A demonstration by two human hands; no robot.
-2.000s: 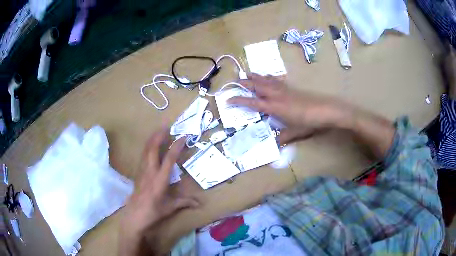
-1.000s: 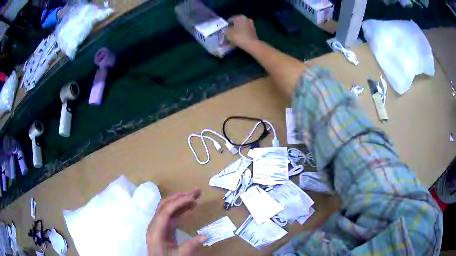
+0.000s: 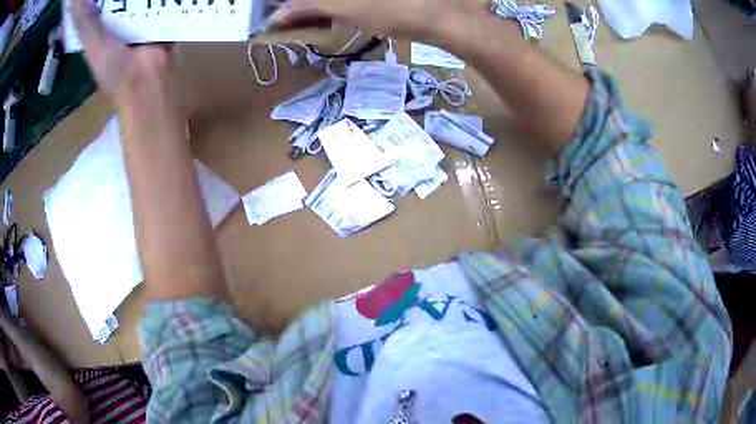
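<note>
A white retail box with black "MINI" print is at the top left, cut off by the frame's edge. My left hand holds it at its left end. My right hand is at its right end, partly cut off and blurred; its exact grip is unclear. Below lies a pile of white leaflets with coiled white cables among them on the brown bench. One leaflet lies apart at the pile's left.
White sheets lie at left. A pale-handled cutter and a white sheet are at upper right. Fans stand out on the green surface at upper left. Another person's arm and striped sleeve show at lower left.
My right hand has drawn back from the green surface, and a box is now between both hands. My left hand has moved up from the bench onto the box. The view has shifted.
</note>
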